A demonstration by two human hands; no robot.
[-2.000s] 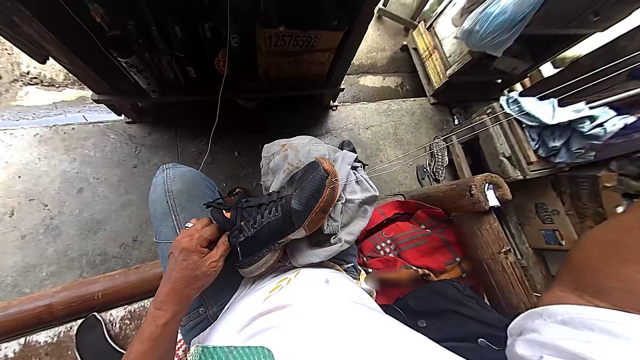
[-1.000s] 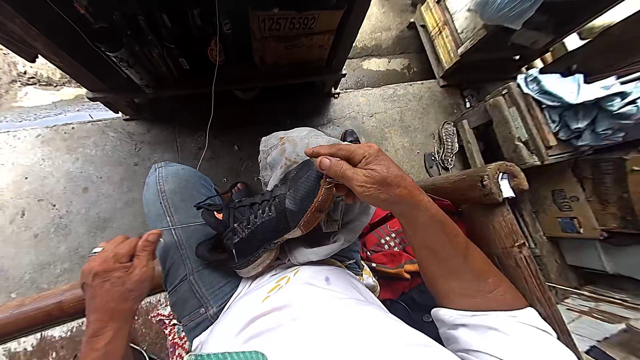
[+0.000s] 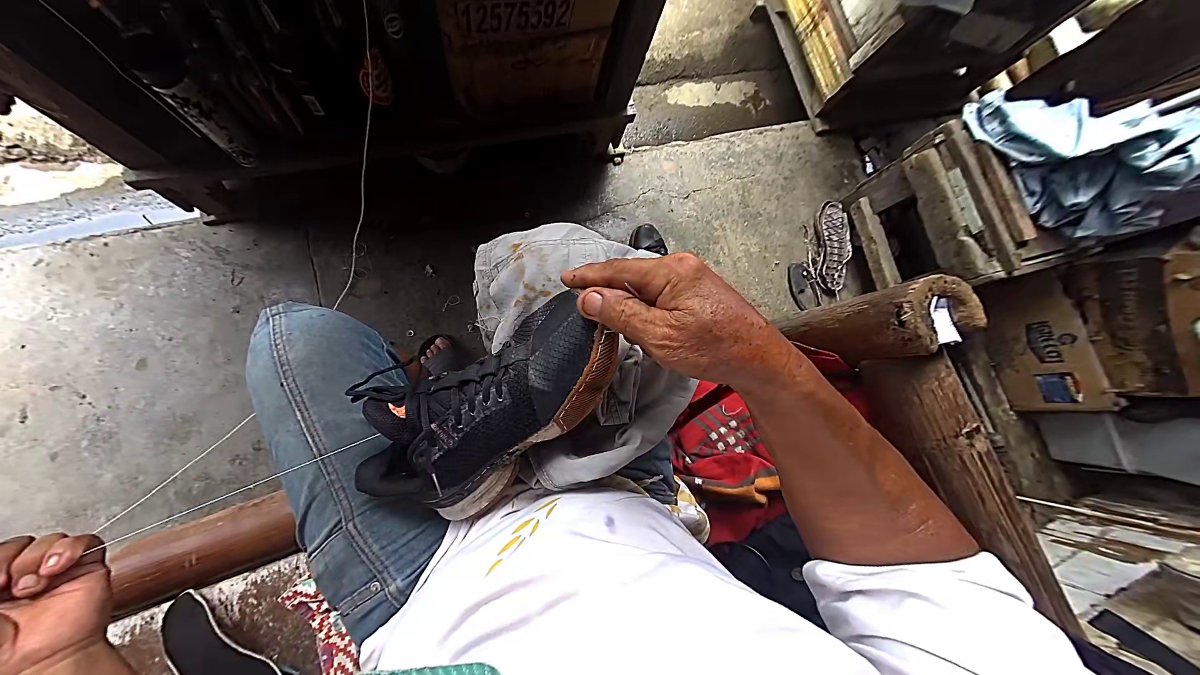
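Note:
A black lace-up sports shoe (image 3: 497,394) with a brown and pale sole lies across my lap, its toe pointing up and to the right. My right hand (image 3: 656,305) is at the toe, thumb and forefinger nearly together; whether a small tool or thread sits between them I cannot tell. At the far left edge my left hand (image 3: 56,586) grips a thin white thread (image 3: 234,487), which runs taut over my jeans to the shoe's opening. A grey cloth (image 3: 534,267) with brown stains lies beneath the shoe.
A wooden bench rail (image 3: 202,548) passes by my left leg, and a wooden armrest (image 3: 872,319) is at the right. Red checked cloth (image 3: 727,450) lies beside me. A dark wooden rack (image 3: 394,150) stands ahead. A loose shoe sole (image 3: 832,246) lies on the concrete floor by wooden crates (image 3: 966,197).
My right hand, out of the shoe area two seconds ago, has come to the toe. My left hand has left the shoe and moved out to the left, drawing thread.

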